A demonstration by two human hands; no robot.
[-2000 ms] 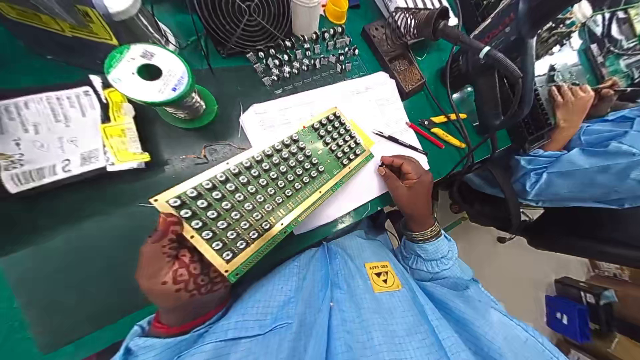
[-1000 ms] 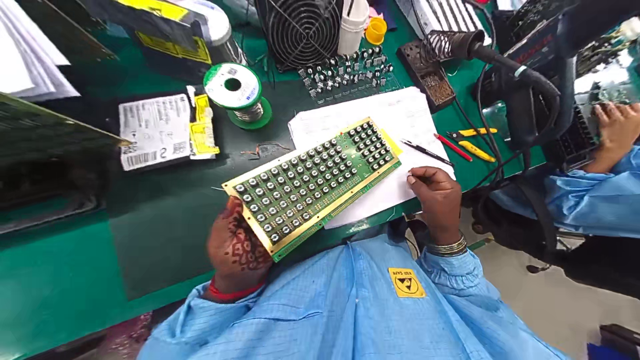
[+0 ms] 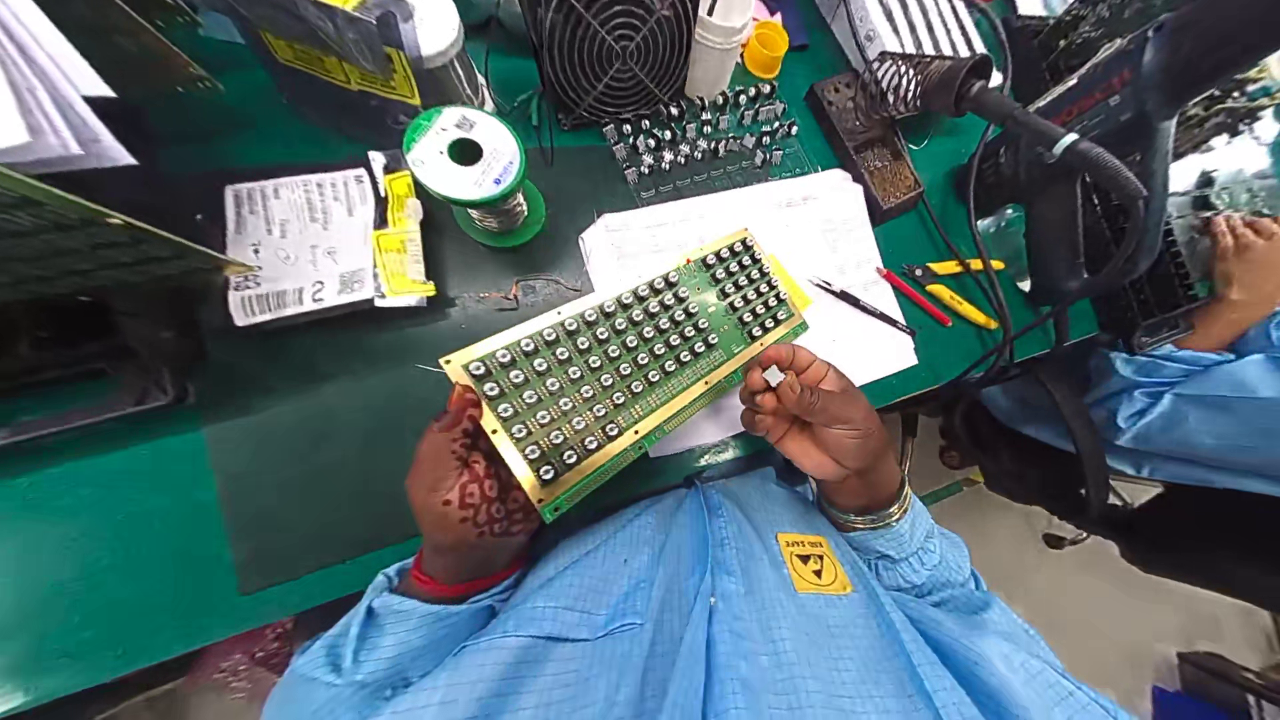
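My left hand (image 3: 475, 490) grips the lower left end of a long green circuit board (image 3: 610, 365) with a gold-coloured border. Rows of small round black and white parts cover the board, which is held tilted above some printed papers (image 3: 850, 340). Beside the board's lower right edge, my right hand (image 3: 815, 410) pinches a small pale square component (image 3: 773, 376) between thumb and fingers. A bit of yellow (image 3: 790, 285) shows behind the board's right end.
Beyond the papers lie many small components (image 3: 700, 140) near a black fan (image 3: 625, 55). A solder spool (image 3: 500, 215) stands left; a black pen (image 3: 860, 305), a red tool (image 3: 915, 297) and yellow-handled cutters (image 3: 960, 304) lie right, near a soldering iron stand (image 3: 925, 85). A co-worker's hand (image 3: 1245, 260) is far right.
My right hand has turned, so that the small pale component between its fingers now shows. The left hand keeps its hold on the board. The view has shifted left.
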